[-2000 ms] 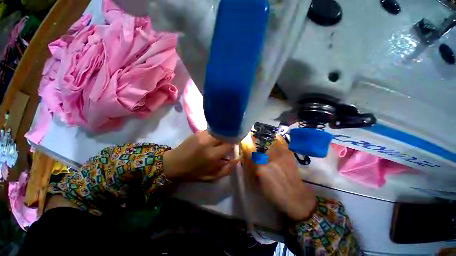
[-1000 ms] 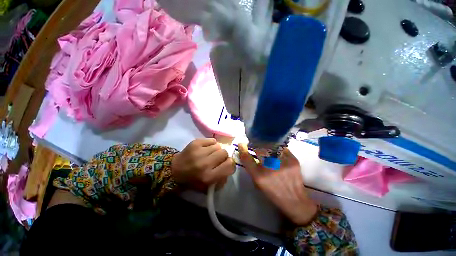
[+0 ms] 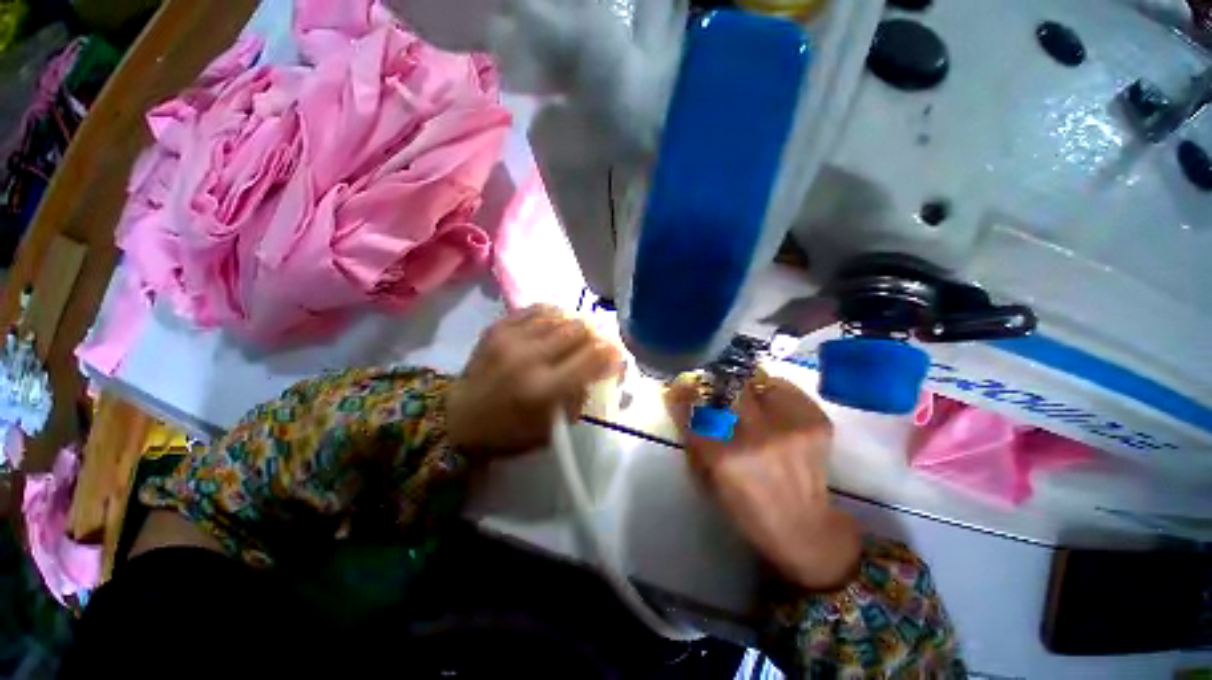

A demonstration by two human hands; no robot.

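My left hand (image 3: pixel 532 376) is closed at the needle area, just left of the sewing machine's blue front cover (image 3: pixel 718 186). White elastic tape (image 3: pixel 585 498) hangs from under its fingers down to my lap. A pink fabric band (image 3: pixel 532 246), partly washed out by the bright light, lies behind my left hand. My right hand (image 3: pixel 764 458) is on the other side of the needle area, partly hidden by the small blue knob (image 3: pixel 712 423); whether its fingers hold anything cannot be told. The needle and presser foot are hidden by the cover and glare.
A big heap of pink pieces (image 3: pixel 319 186) lies on the left of the white table. The machine head (image 3: pixel 1023 160) fills the upper right. A pink scrap (image 3: pixel 984 449) lies under its arm. A black rectangular object (image 3: pixel 1130 600) is at the right front edge.
Since one second ago, my left hand has moved slightly up towards the band. My right hand has shifted a little right, so the gap between the hands is wider. The elastic hangs straighter.
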